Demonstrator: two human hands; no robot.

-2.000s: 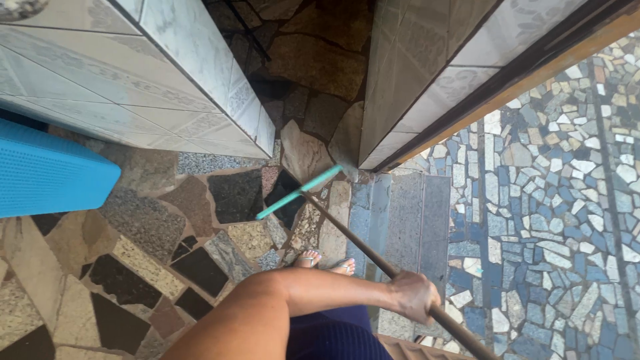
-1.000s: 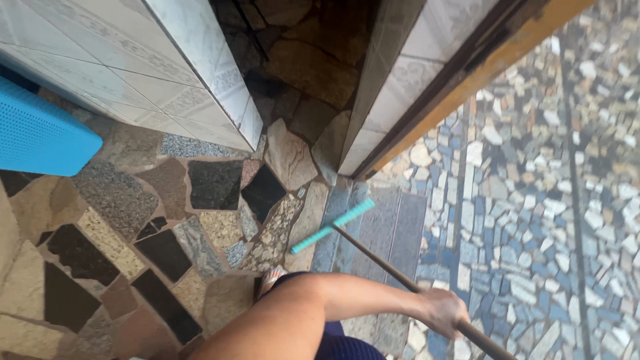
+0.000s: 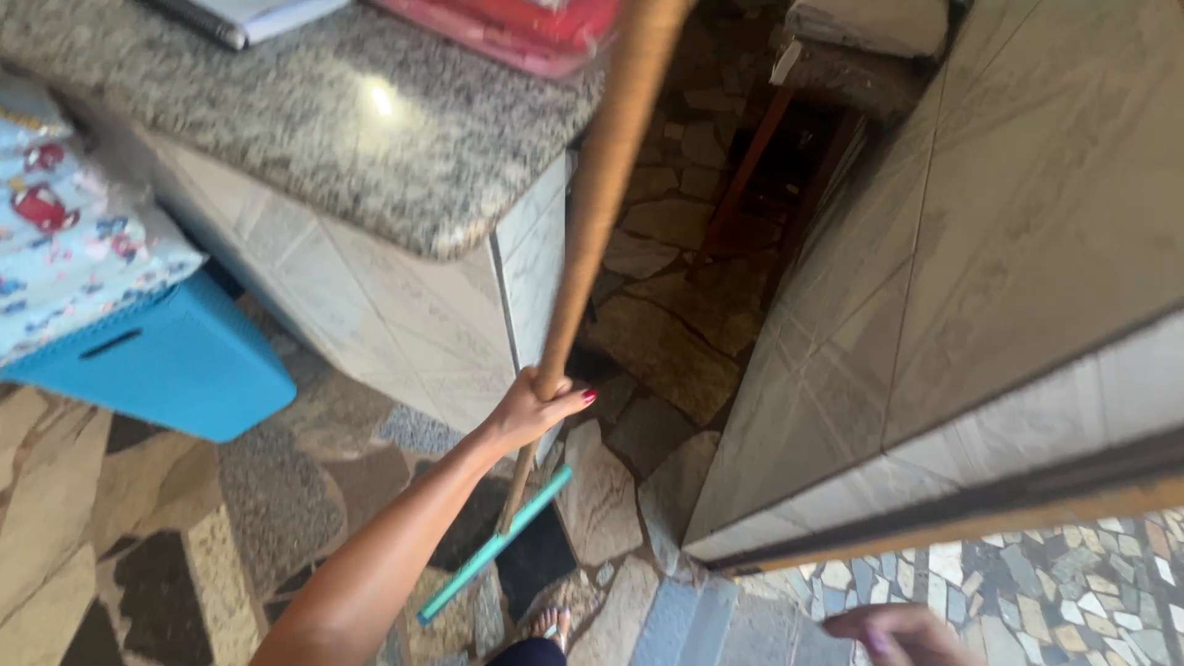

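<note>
My left hand is closed around the wooden pole of a floor squeegee, its red-painted thumbnail showing. The pole stands steeply, its upper end rising out of the top of the view. At its lower end the teal squeegee head lies slanted over the stone floor, near a foot in a sandal. My right hand is at the lower right edge, blurred and partly cut off, off the pole, with its fingers over the doorway floor and nothing seen in them.
A granite counter with a notebook and red plastic package juts in at upper left. Below it stands a blue plastic basket with patterned cloth. A tiled wall borders the passage at right.
The squeegee head has moved from the grey doorway sill onto the darker floor stones, and the pole has swung steeply upright. The view has shifted, bringing in the counter top.
</note>
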